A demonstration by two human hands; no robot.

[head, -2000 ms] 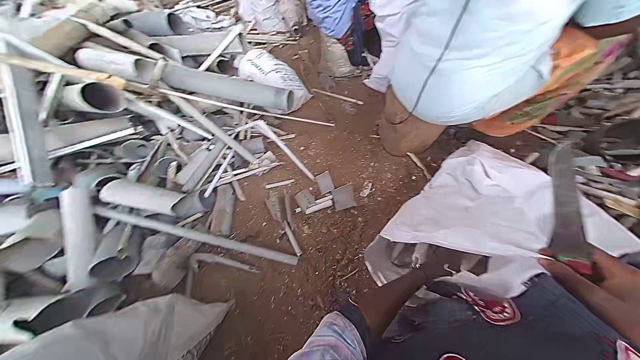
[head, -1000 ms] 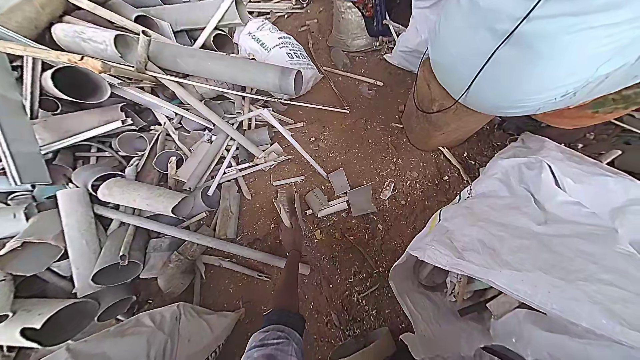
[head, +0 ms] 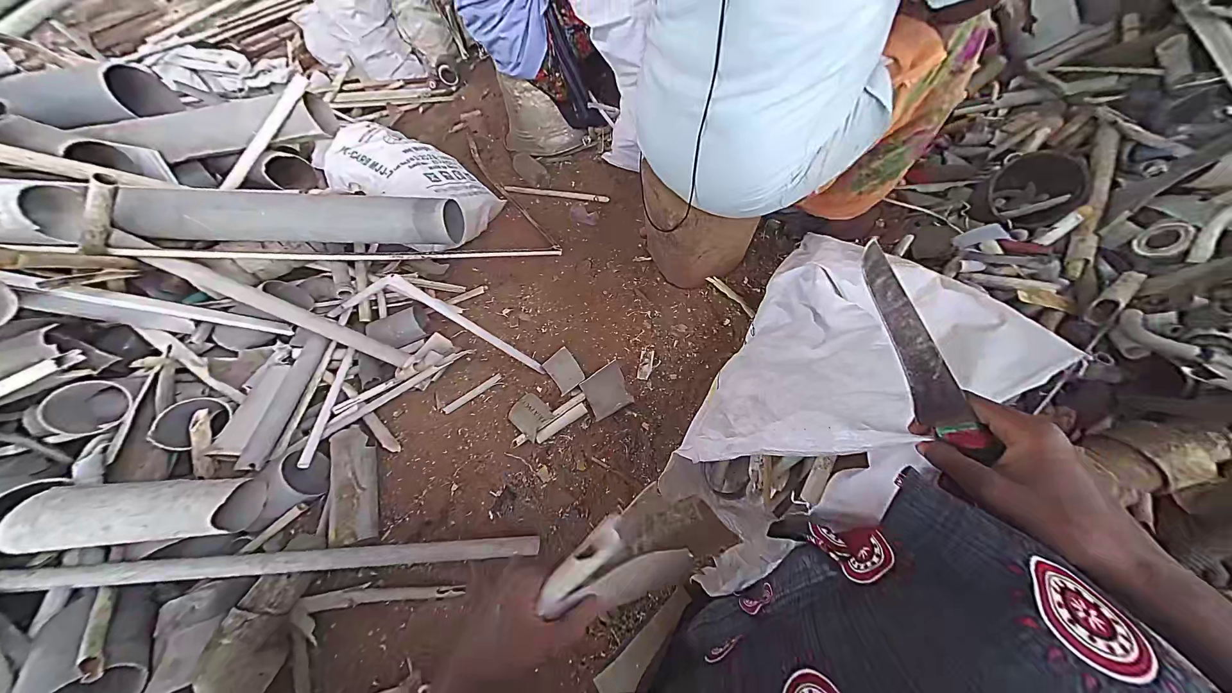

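Note:
My left hand (head: 525, 616), badly blurred at the lower middle of the head view, appears closed on a pale, broken piece of plastic pipe (head: 626, 568). At the right, my right hand (head: 1011, 467) grips a machete (head: 914, 337) by its green and red handle, blade pointing up and left over a white woven sack (head: 818, 385). Pipe scraps and thin strips show in the sack's open mouth, beside the patterned dark cloth over my lap. Small grey flat pieces (head: 606, 390) and short white sticks (head: 561, 422) lie on the soil ahead.
Cut grey pipes (head: 318, 219) and strips are heaped at the left. A printed white sack (head: 409, 173) lies behind them. Another person (head: 760, 106) in a light blue garment is close ahead. More pipe scrap (head: 1068, 260) covers the right side.
My left hand, reaching forward to the soil one second ago, is back near the sack with a pipe piece. My right hand and the machete, out of sight then, show again at the right.

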